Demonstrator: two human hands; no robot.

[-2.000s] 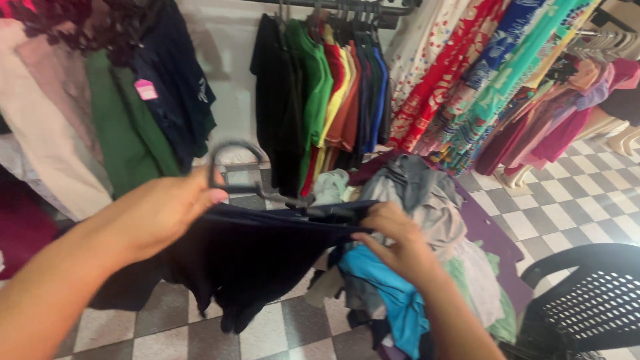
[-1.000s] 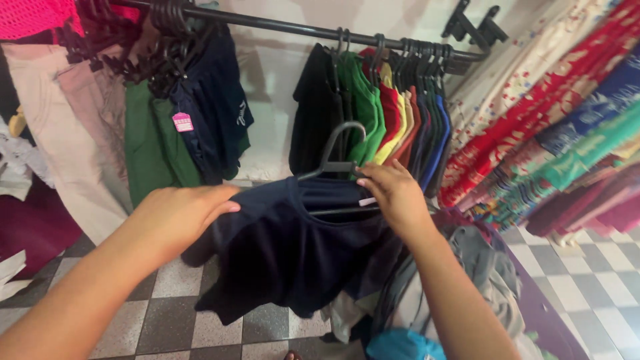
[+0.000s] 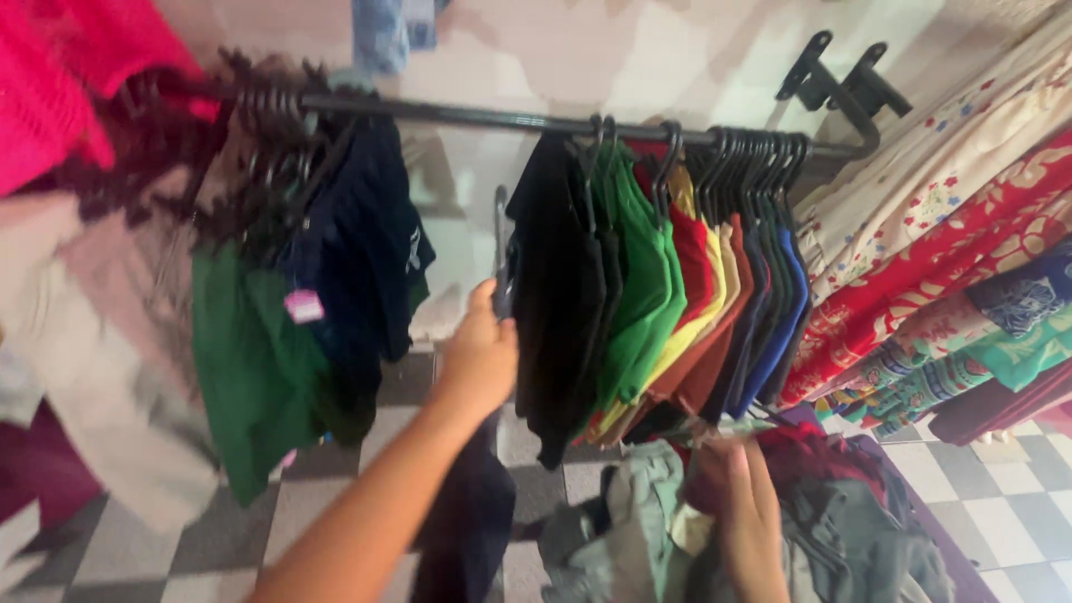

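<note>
My left hand (image 3: pixel 479 356) grips a dark plastic hanger (image 3: pixel 502 251) near the base of its hook, just left of the black shirts on the rail. A navy garment (image 3: pixel 469 511) hangs below that hand, partly behind my forearm. My right hand (image 3: pixel 741 494), blurred, is over the heap of clothes (image 3: pixel 846 519) and under the row of hanging shirts; whether its fingers hold any cloth I cannot tell. Black shirts (image 3: pixel 557 293), green shirts (image 3: pixel 641 293) and others in red, yellow, rust and blue hang close together on the black metal rail (image 3: pixel 502 117).
Green shorts (image 3: pixel 243 368) and navy shorts (image 3: pixel 352 251) with a pink tag hang at the left. Wall brackets (image 3: pixel 837 84) hold the rail's right end. Patterned dresses (image 3: pixel 904 293) hang along the right side. Checkered floor tiles (image 3: pixel 218 536) show below.
Both hands were on the navy top a second ago. My left hand now holds its hanger upright near the black shirts, while my right hand has let go and moved down over the heap.
</note>
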